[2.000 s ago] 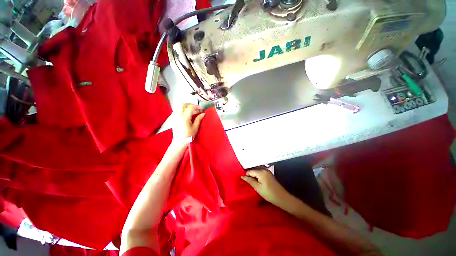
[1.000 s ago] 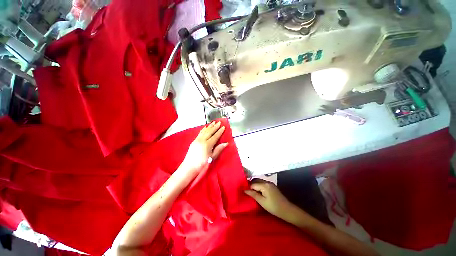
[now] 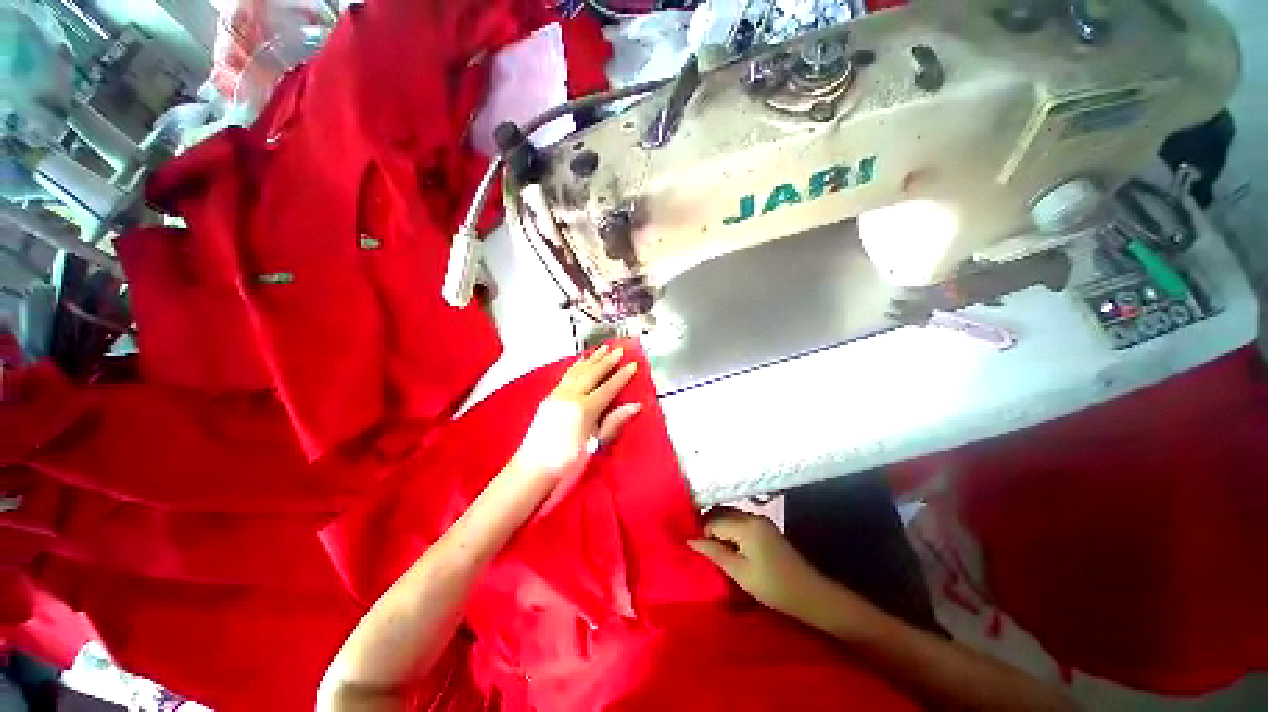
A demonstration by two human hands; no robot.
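A red garment panel [image 3: 656, 473] runs from the needle area of the cream sewing machine head [image 3: 890, 153] down over the table edge toward my lap. My left hand [image 3: 573, 417] lies on the panel, fingers slightly spread and fingertips just in front of the presser foot [image 3: 612, 334]. It presses the cloth flat. My right hand [image 3: 751, 549] holds the panel's right edge near the table's front edge, with its fingers curled on the cloth. The needle itself is too small to tell.
A large red garment bundle [image 3: 306, 320] lies left of the machine. The whitish lamp [image 3: 463, 267] hangs left of the needle. Pale snips [image 3: 973, 328] lie on the bed. A green stick [image 3: 1157, 267] and scissors lie at the right end. Red cloth [image 3: 1126, 529] hangs at the lower right.
My left hand has moved from the cloth's left edge by the needle onto the panel and now lies flat. My right hand still holds the edge. The view has shifted slightly.
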